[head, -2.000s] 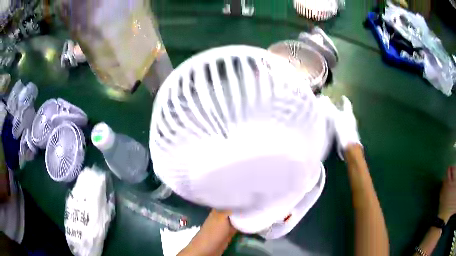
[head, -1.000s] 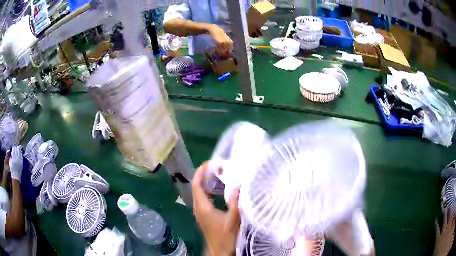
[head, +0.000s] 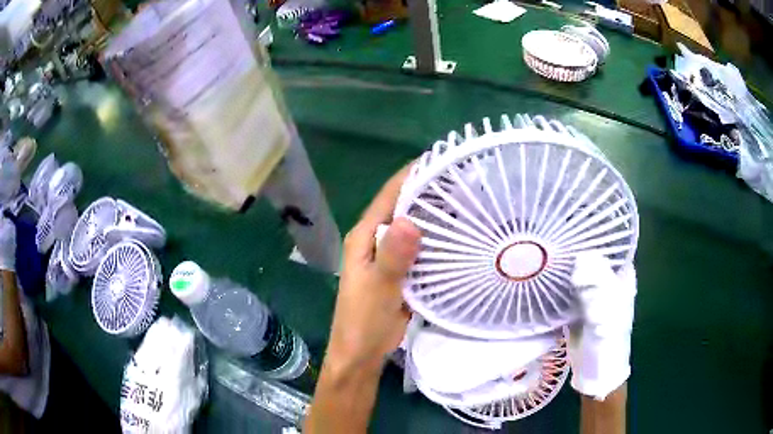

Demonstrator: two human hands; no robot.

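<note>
A white clip fan (head: 475,284) is held up close in front of me, its round front grille with a small centre disc facing me. My bare left hand (head: 373,271) grips its left rim, thumb on the front edge. My right hand (head: 603,326), in a white glove, is at the lower right of the grille and touches it; its fingertips are blurred. Another clip fan (head: 542,383) shows partly below the held one, mostly covered by it.
Several clip fans (head: 125,286) are at left beside a water bottle (head: 246,326) and a white plastic bag (head: 161,381). A metal post with a document sleeve (head: 212,110) rises left of centre. A blue tray (head: 699,140) is at far right. Another worker's arm (head: 12,322) shows at left.
The fan has turned from its housing side to its grille facing me. My left hand has moved to its rim, and my gloved hand now shows over the lower right of the grille.
</note>
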